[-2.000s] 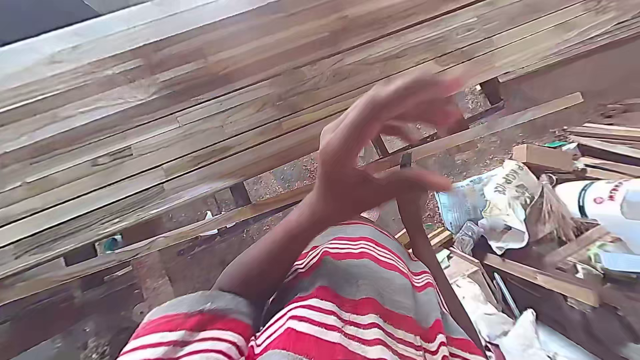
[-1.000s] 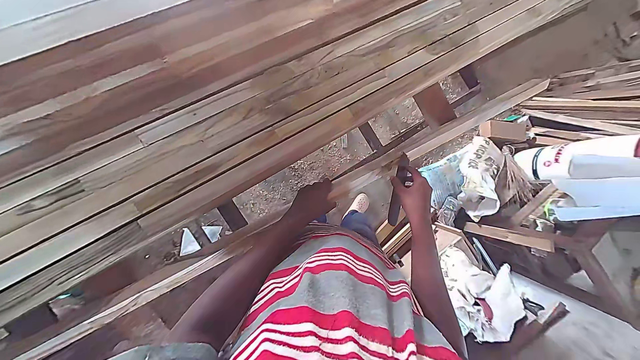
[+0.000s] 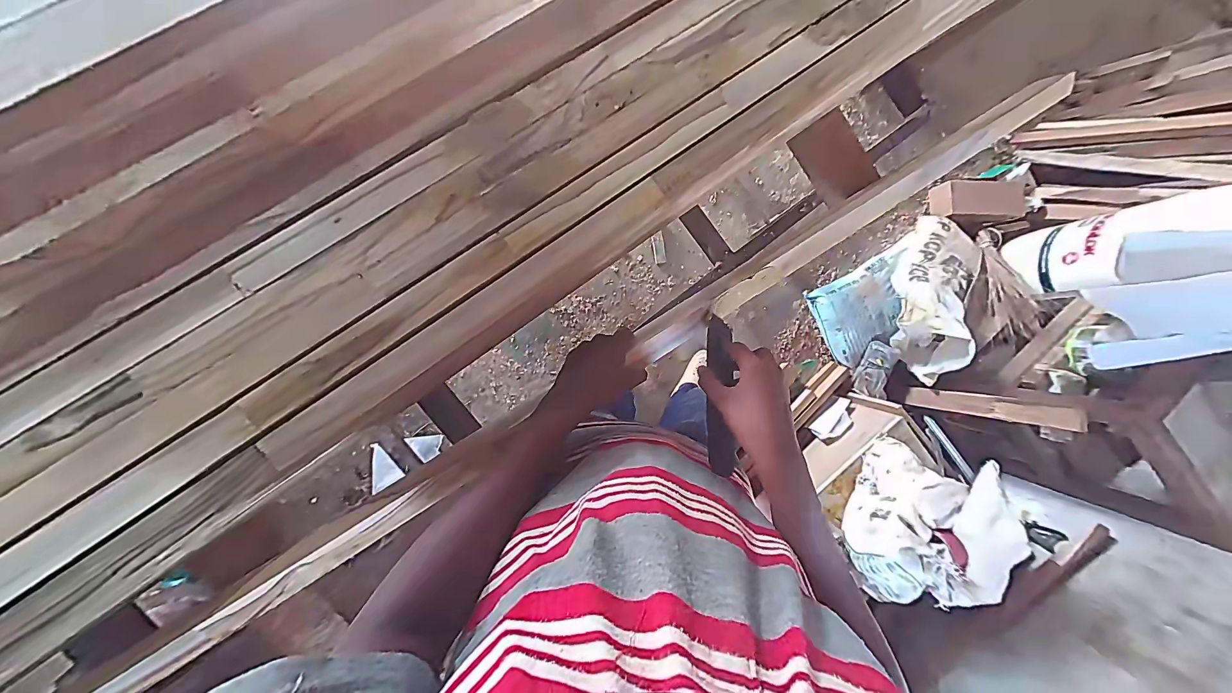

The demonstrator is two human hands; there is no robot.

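Note:
My right hand is closed around a dark, narrow tool, whose kind I cannot tell; its upper end is near a long wooden rail. To the left, my left hand is at the same rail, its fingers curled; whether it grips the rail is unclear. A blurred pale patch shows on the rail between the hands. Beyond the rail lie long laminated wood boards, side by side across the upper left.
At right are a printed sack, a white container, a small wood block, stacked wood strips and a crumpled white bag. Crossbars join the rail and boards. My feet are below, between the hands.
Two seconds ago one hand was raised, fingers spread, over the boards' edge. By one second ago both hands were low at the rail, the right holding the dark tool, much as now. The view has shifted.

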